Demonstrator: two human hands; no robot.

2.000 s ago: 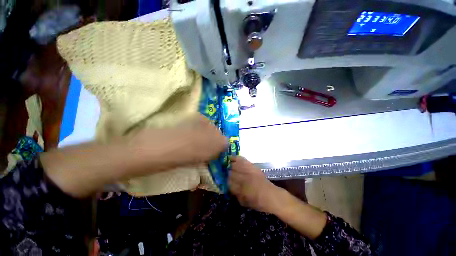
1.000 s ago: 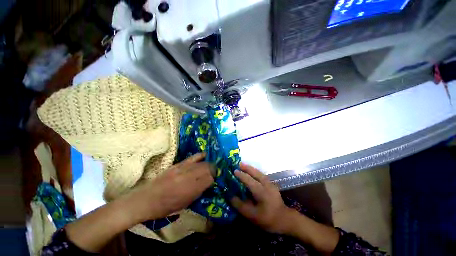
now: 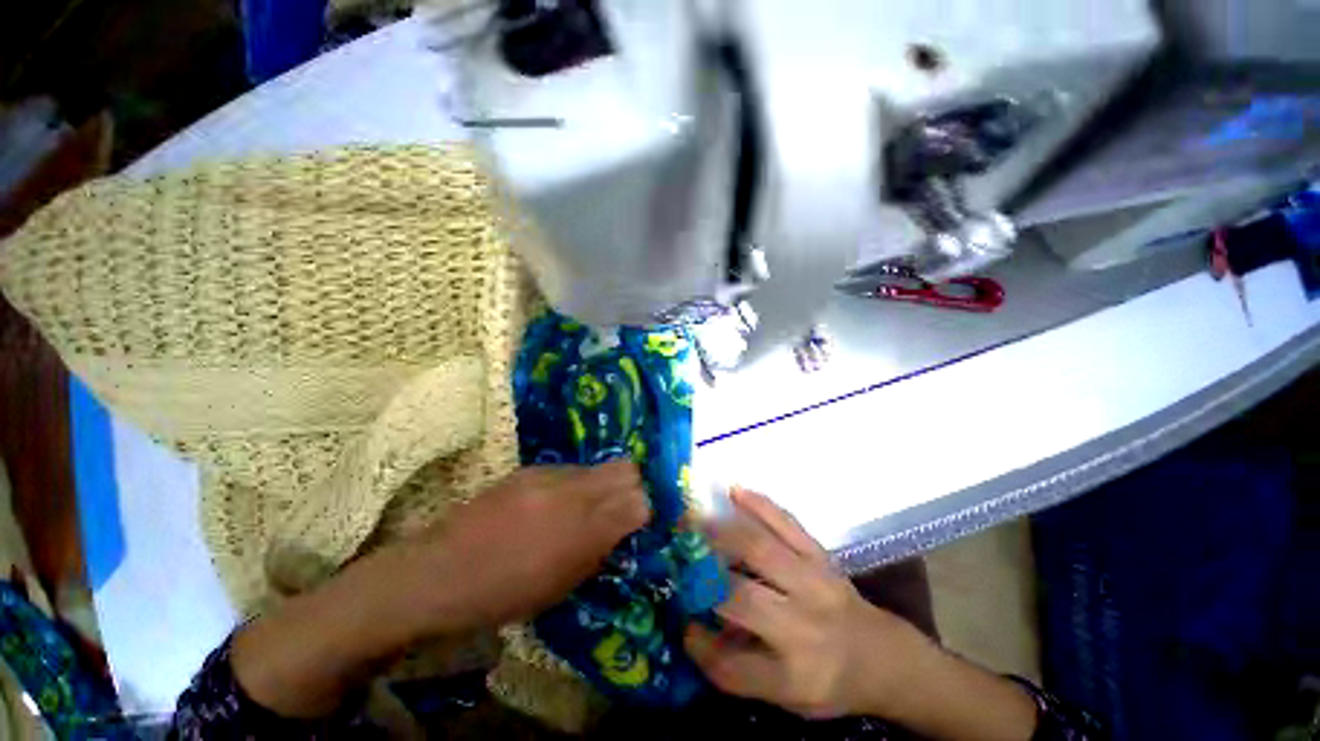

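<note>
The cream woven straw bag (image 3: 290, 290) lies on the machine table to the left of the sewing head. Its blue-teal flowered lining (image 3: 586, 388) spreads from the bag's mouth, with the far end under the lit needle area. My left hand (image 3: 586, 507) lies on the lining, its fingers bent over the cloth and their tips partly hidden. My right hand (image 3: 782, 608) grips the lining's right edge between thumb and fingers, near the table's front edge. The white sewing machine head (image 3: 608, 188) is blurred; the needle cannot be made out.
Red-handled thread snips (image 3: 941, 290) lie on the machine bed behind the seam area. The table's ruler-marked front edge (image 3: 984, 504) curves to the right. Blue tape (image 3: 96, 478) is on the left edge. Another piece of flowered cloth (image 3: 44, 659) is at lower left. Dark blue material hangs at lower right.
The view has shifted, and the machine head looks larger and blurred. Since the earliest frame, more of the lining is spread out. Both hands remain on it, the right hand at its right edge.
</note>
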